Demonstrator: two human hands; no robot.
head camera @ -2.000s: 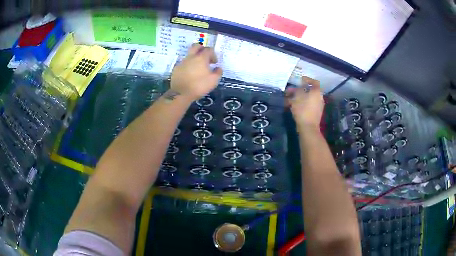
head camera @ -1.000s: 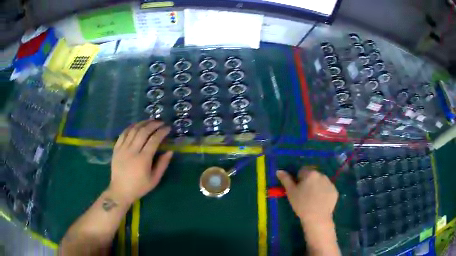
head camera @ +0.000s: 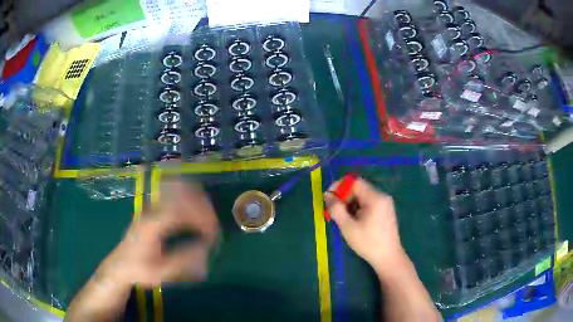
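Note:
My right hand (head camera: 364, 217) holds a red clip (head camera: 344, 188) between thumb and fingers, beside the yellow tape line. My left hand (head camera: 179, 233) is blurred, over the mat in front of the tray; whether its curled fingers hold a unit cannot be told. A round gold-rimmed piece with a pale centre (head camera: 253, 210), a test seat or a unit, lies between the hands with a dark cable at its upper right. A clear blister tray (head camera: 135, 113) behind it holds rows of silver-ringed speaker drivers (head camera: 244, 105); its left columns show no ringed units.
At the right back, stacked clear trays with ringed units (head camera: 426, 82) stand inside red tape (head camera: 377, 94). A dark-gridded blister tray (head camera: 502, 220) lies at right. More clear trays (head camera: 25, 170) stand at far left. A yellow perforated holder (head camera: 66, 72) and white paper (head camera: 257, 9) are at the back.
The view has shifted down. My right hand has taken up the red clip and moved left towards the round piece. My left hand has drawn back from the tray's front edge, and its fingers have curled.

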